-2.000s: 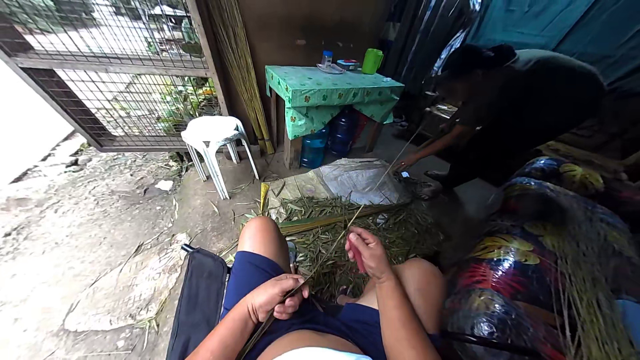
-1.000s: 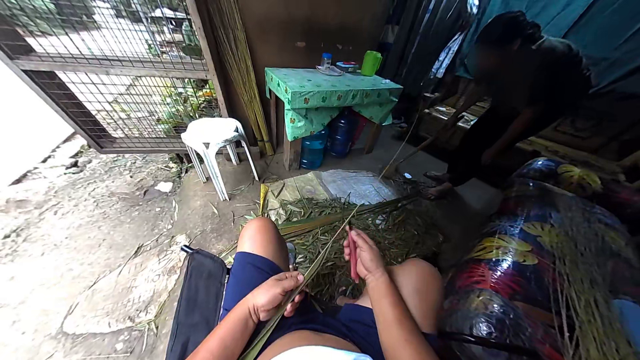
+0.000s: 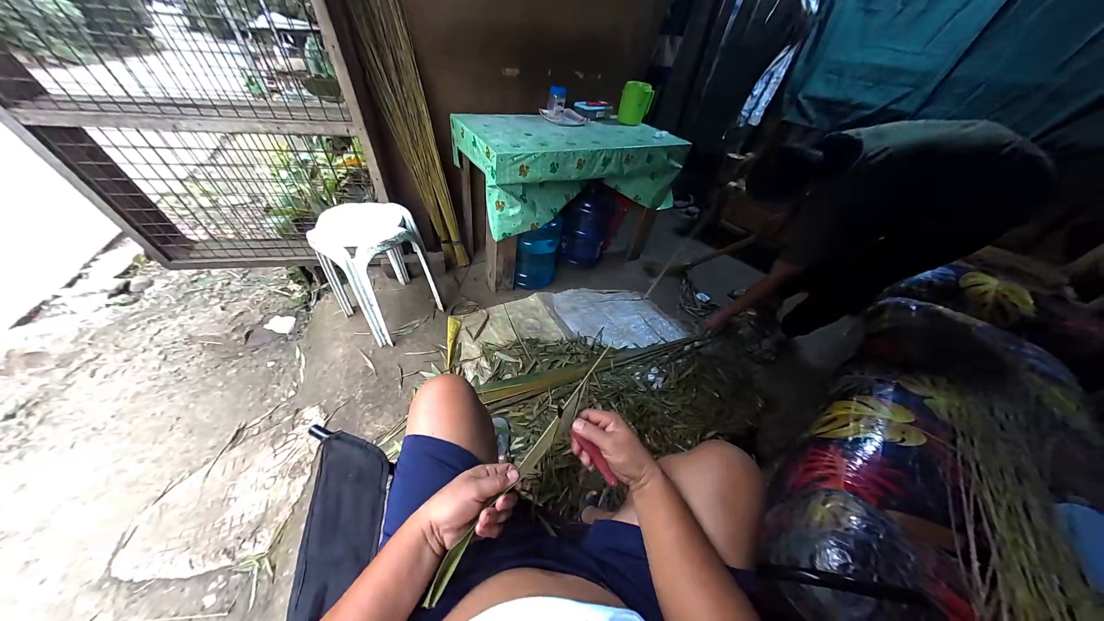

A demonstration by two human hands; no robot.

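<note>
My left hand (image 3: 474,504) is closed around a long green palm leaf strip (image 3: 539,448), which slants from my lap up to the right past my knees. In my right hand (image 3: 614,447) is a tool with a red handle (image 3: 595,457); its blade is hard to make out, close to the leaf. Beyond and between my legs lies a heap of cut leaf pieces (image 3: 664,405), with longer green fronds (image 3: 543,379) across it. Whether my right fingers also touch the strip I cannot tell.
A white plastic stool (image 3: 366,250) stands left of a table with a green cloth (image 3: 578,159). Wrapped bundles (image 3: 871,423) stand close on my right. A co-worker (image 3: 914,198) bends low at the back right, one arm reaching to the heap. A black folded chair or bag (image 3: 341,517) is at my left.
The co-worker, more upright one second ago, now bends down with an arm at the heap's far edge. The leaf in my left hand shows a broader face near my right hand.
</note>
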